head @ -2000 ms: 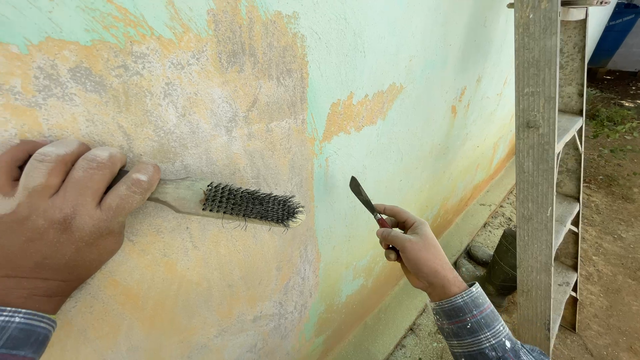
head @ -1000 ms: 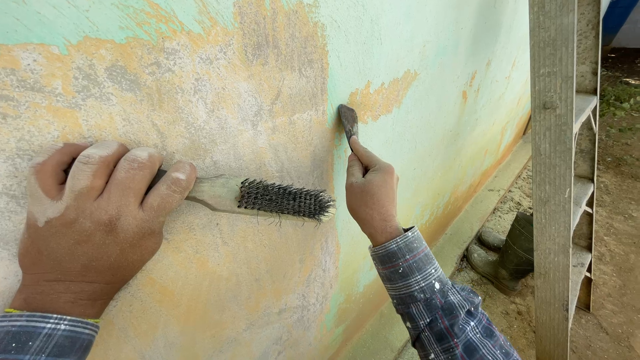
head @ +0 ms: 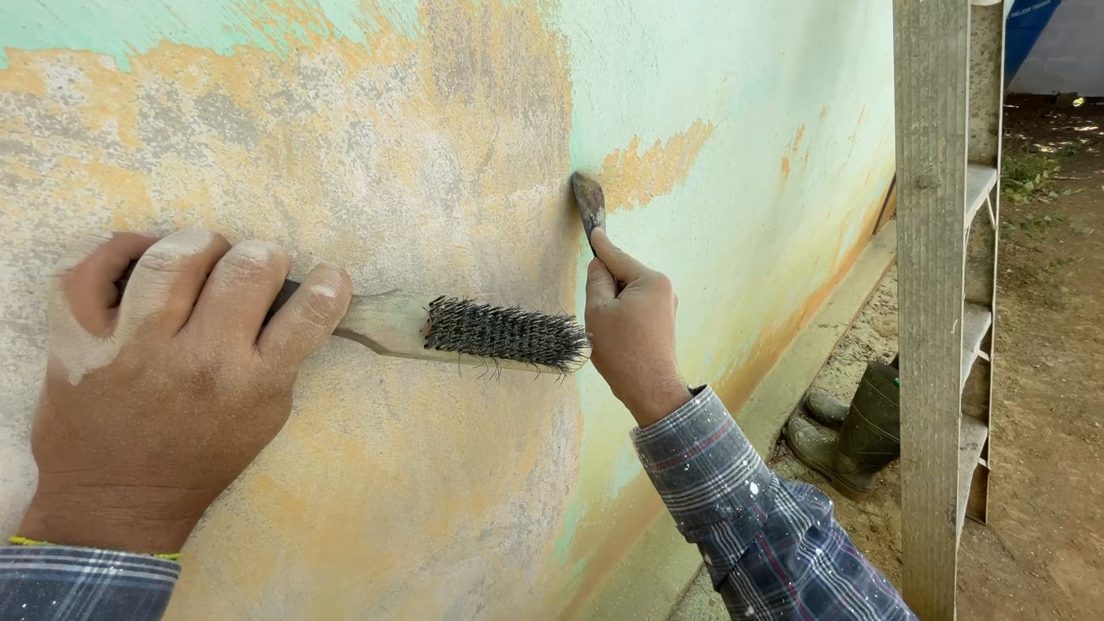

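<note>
My left hand [head: 177, 345], dusty with pale powder, grips the dark handle of a wire brush [head: 509, 335] in front of the wall. The brush's dark bristles face me and its head points right. My right hand [head: 632, 323] holds a small scraper [head: 590, 203], whose blade meets the wall at the corner, where the patch of bare, mottled plaster [head: 388, 181] borders green paint. Most of the scraper's handle is hidden in my fingers. On the painted wall [head: 742, 233], just right of the blade, lies an orange scraped patch [head: 657, 166].
A stepladder [head: 931, 285] with a worn, upright rail stands at the right. Behind it are dark rubber boots [head: 867, 431] on the ground beside the wall's concrete base ledge [head: 776, 397]. Bare soil [head: 1044, 371] lies farther right, and something blue shows at the top right.
Two seconds ago the scraper was off the wall, lower and farther right; my right hand has brought its blade up and left to the edge of the green paint. My left hand still holds the brush.
</note>
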